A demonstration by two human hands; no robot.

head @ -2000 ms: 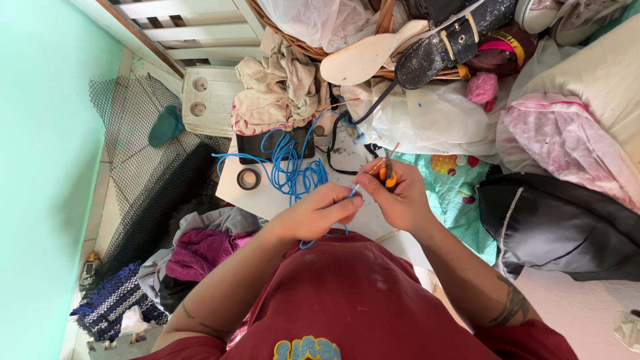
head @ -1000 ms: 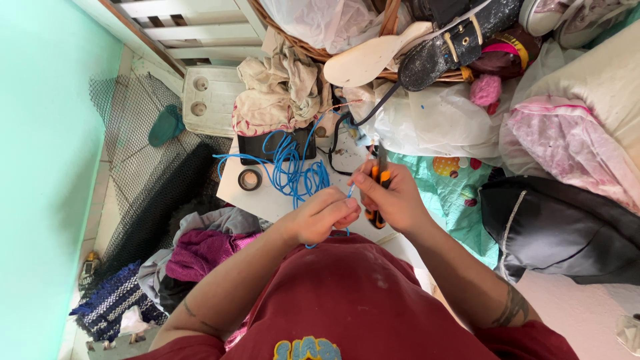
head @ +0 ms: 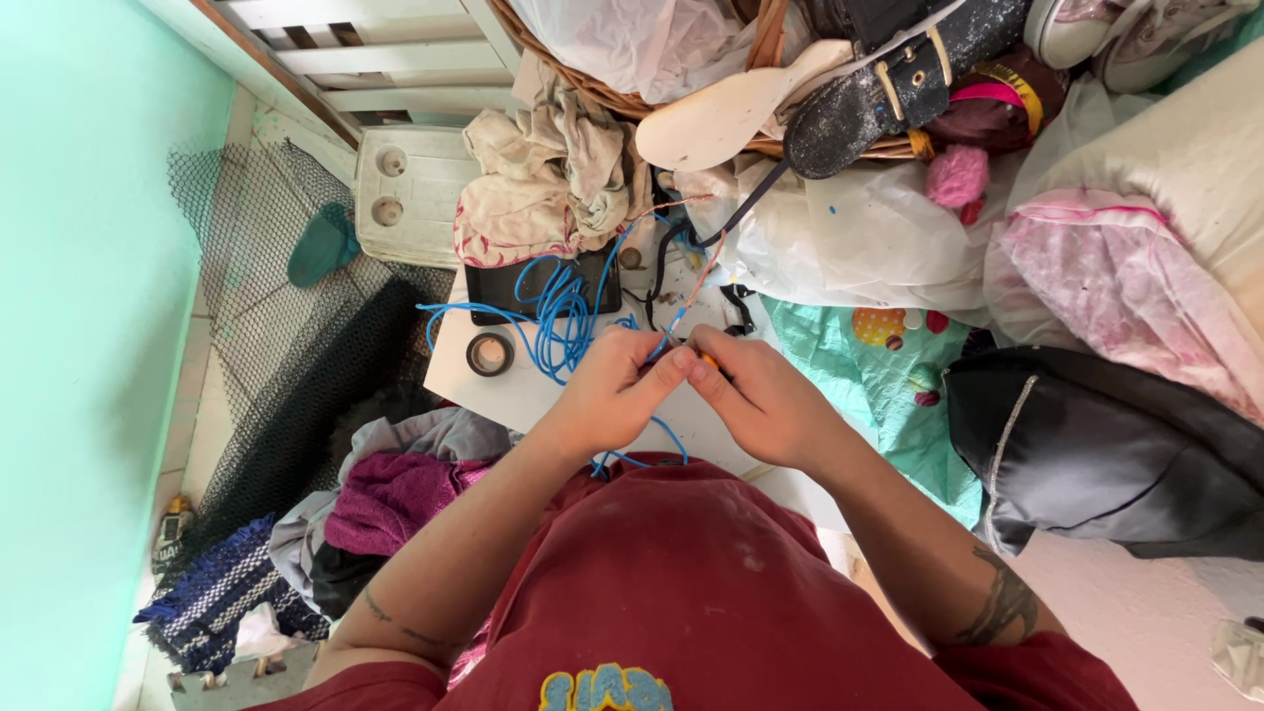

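Observation:
My left hand (head: 617, 388) is closed on the end of a blue cable (head: 668, 341), from which thin reddish-orange and whitish wires (head: 708, 269) stick out upward. My right hand (head: 762, 393) meets it thumb to thumb, closed around a tool with orange-and-black handles, mostly hidden; only a bit of orange (head: 710, 361) shows. The rest of the blue cable lies in loose coils (head: 565, 314) on the white tabletop and over a black tray (head: 489, 286), and a loop hangs near my shirt. A roll of black tape (head: 489, 354) lies left of the coils.
Crumpled cloth (head: 538, 188) and a whitish plastic lid (head: 410, 188) are behind the table. A wicker basket (head: 592, 94) with sandals stands at the back. Plastic bags (head: 869, 237) and a black bag (head: 1096, 454) are on the right; clothes (head: 395, 504) and black mesh (head: 286, 395) on the left.
The orange-and-black tool, plainly visible below my right hand one second ago, is now mostly hidden in it. My two hands have come together at the cable end.

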